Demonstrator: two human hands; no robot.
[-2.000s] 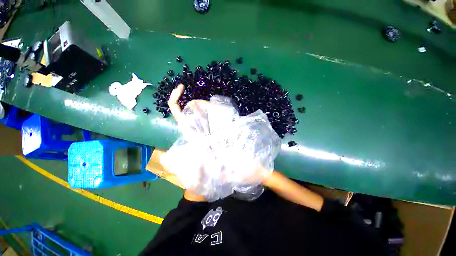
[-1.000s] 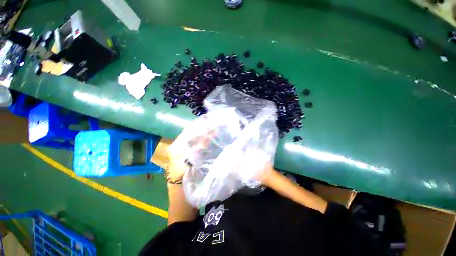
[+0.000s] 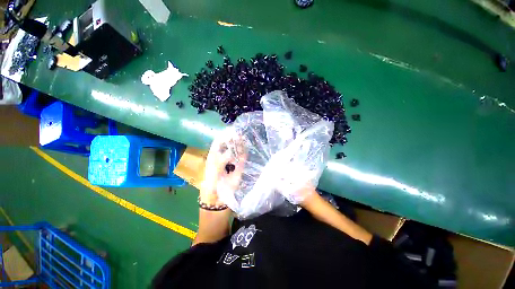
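A crinkly, whitish clear plastic bag (image 3: 271, 152) is in front of my body, over the bench edge, its upper part overlapping a wide pile of small black inserts (image 3: 243, 84). My left hand (image 3: 220, 169) holds the bag's left side; its fingers show blurred through the film. One small black insert (image 3: 230, 167) shows against this hand. My right hand (image 3: 298, 189) grips the bag's lower right side and is partly hidden by the film. A few inserts lie loose around the pile.
A white scrap (image 3: 164, 80) lies left of the pile, a black boxy device (image 3: 107, 42) farther left. Blue stools (image 3: 110, 161) and a blue trolley (image 3: 68, 254) stand on the floor at left. An open carton (image 3: 480, 257) with black parts is at lower right.
My left hand has drawn back from the pile to the bag's left side. The bag has shifted and changed shape. The bench has shifted in view as the camera moved.
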